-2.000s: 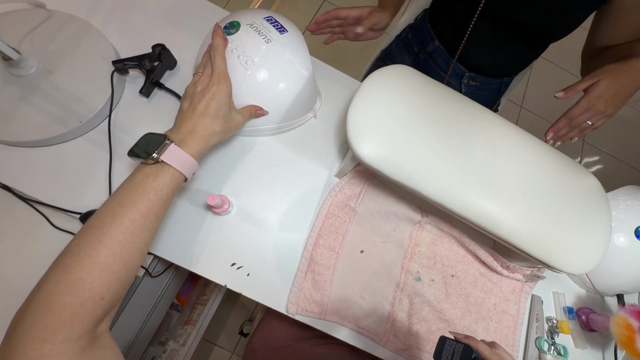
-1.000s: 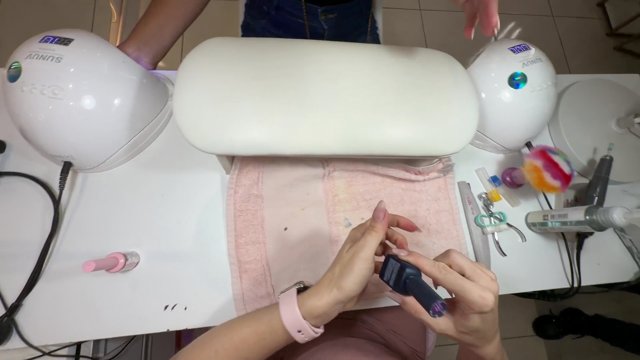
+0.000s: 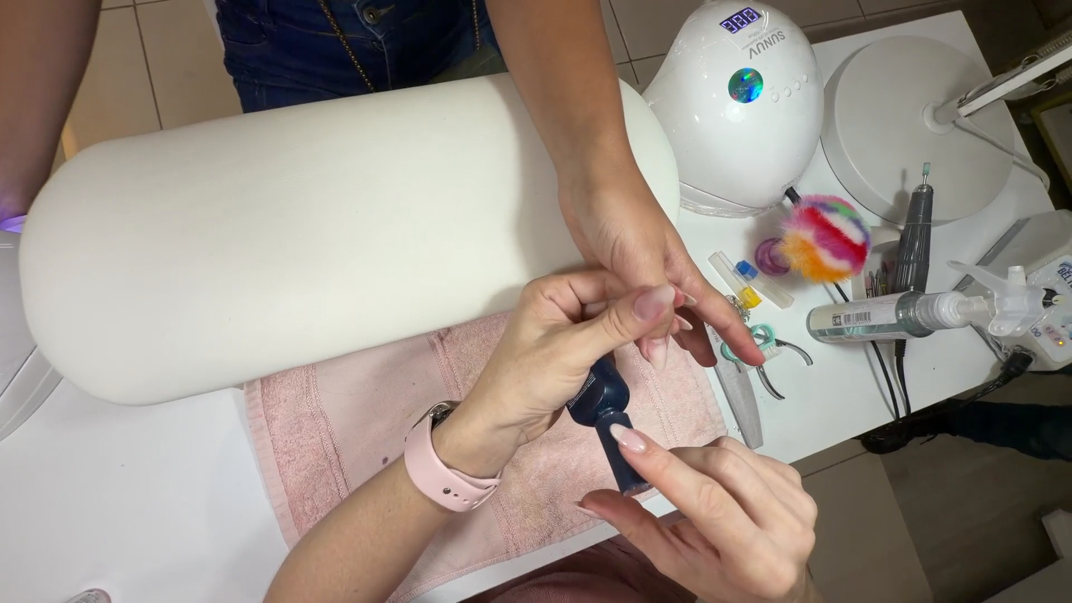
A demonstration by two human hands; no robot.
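My left hand [image 3: 540,360], with a pink watch band at its wrist, is curled around the body of a dark blue bottle [image 3: 599,392], partly hidden under the palm. Its thumb and index finger meet at the fingertips of another person's hand [image 3: 628,230], which reaches down over the cushion. The bottle's long dark cap [image 3: 620,452] points toward the near table edge. My right hand [image 3: 720,519] is beside the cap, index fingertip over or against it and thumb apart from it. Beneath lies a pink towel [image 3: 377,435].
A long white armrest cushion [image 3: 335,226] spans the table. To the right are a white nail lamp [image 3: 737,109], cuticle nippers [image 3: 766,356], a grey nail file [image 3: 737,398], a fluffy multicoloured brush [image 3: 827,239], a spray bottle [image 3: 888,316], an electric nail drill handpiece [image 3: 914,239] and a round lamp base [image 3: 913,134].
The other person's hand has come down from beside the right lamp to my left hand. My right hand no longer wraps the bottle. The view has shifted right.
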